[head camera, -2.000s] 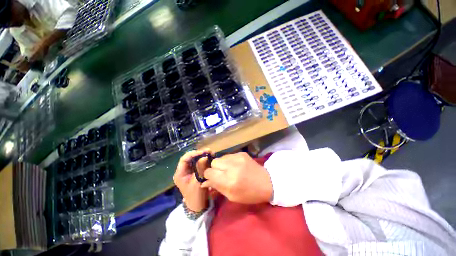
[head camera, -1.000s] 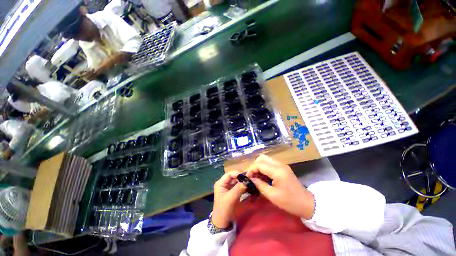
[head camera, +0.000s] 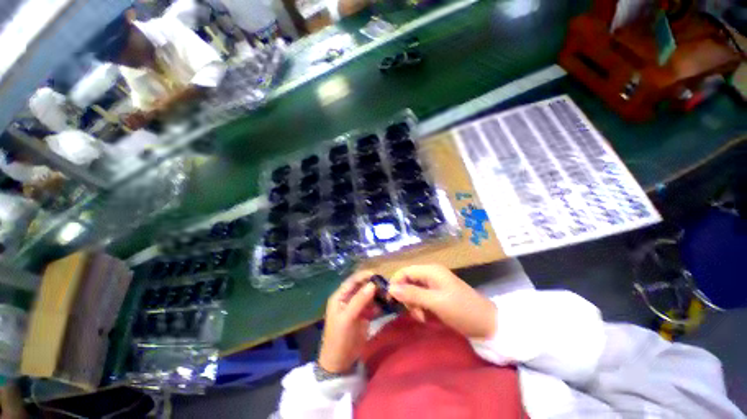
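A small black housing (head camera: 382, 288) is held between my two hands above my lap. My left hand (head camera: 347, 321) grips it from the left with thumb and fingers. My right hand (head camera: 438, 299) has its fingertips on its right side. The view is blurred, so any small piece on the housing cannot be told. A clear blister tray (head camera: 264, 279) full of black housings lies beyond my hands. A white adhesive sheet (head camera: 514, 243) with rows of dark marks lies right of it. Blue scraps (head camera: 474, 221) lie between tray and sheet.
A brown cardboard sheet (head camera: 483, 252) lies under the adhesive sheet. A second filled tray (head camera: 176, 352) and stacked cardboard (head camera: 72, 319) are at the left. An orange-red machine (head camera: 627, 61) stands at the back right. A blue stool (head camera: 721, 258) is at the right. People in white are across the bench.
Over the two seconds, the view has shifted and now shows more of the bench's far side. My hands have turned the housing from face-on to nearly edge-on and still hold it.
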